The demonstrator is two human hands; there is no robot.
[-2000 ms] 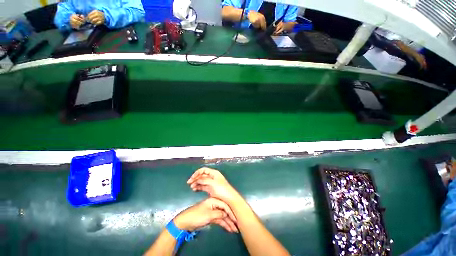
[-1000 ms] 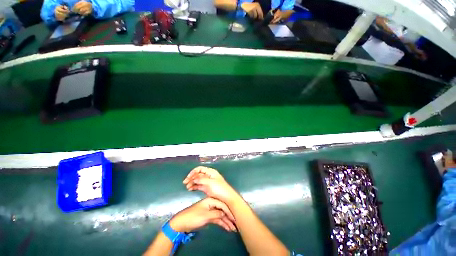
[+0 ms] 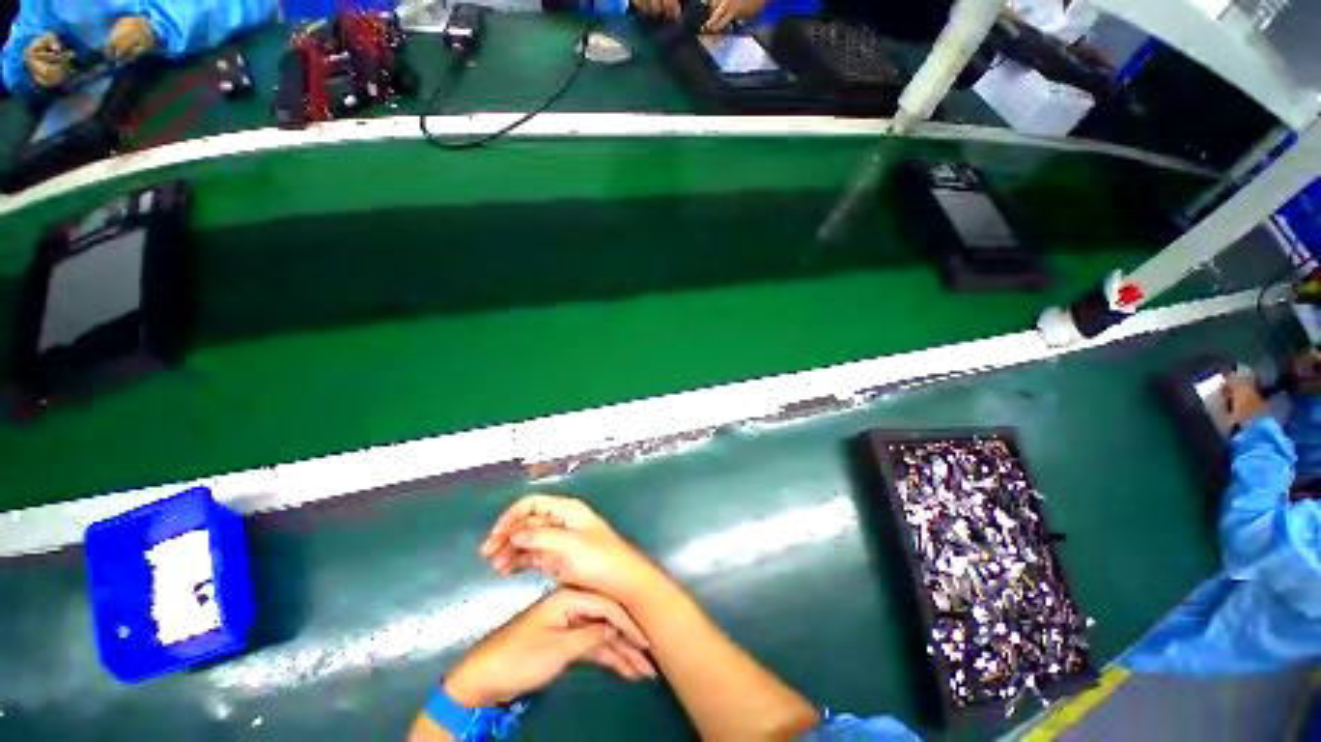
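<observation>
My left hand (image 3: 543,641) lies low in the middle of the picture, with a blue strap (image 3: 467,713) round the wrist. My right hand (image 3: 558,544) is just above it, and my right wrist crosses over the left fingertips. Both hands look empty, with fingers loosely bent and partly apart. The blue parts bin (image 3: 119,594) stands at the left with a white patch (image 3: 184,587) inside. The black parts tray (image 3: 901,573) stands at the right, heaped with glittering small parts (image 3: 985,565). Neither hand touches the bin or the tray.
A white rail (image 3: 638,418) separates the bench from the green conveyor (image 3: 478,319). Tablet units lie on the conveyor at left (image 3: 102,297) and right (image 3: 971,225). A person's sleeve (image 3: 1253,580) is at the right, by another unit. A slanted post (image 3: 1202,239) meets the rail. Workers sit beyond.
The view has turned to the right, so the bin, tray and conveyor units sit further left in the picture. My hands remain crossed in nearly the same pose.
</observation>
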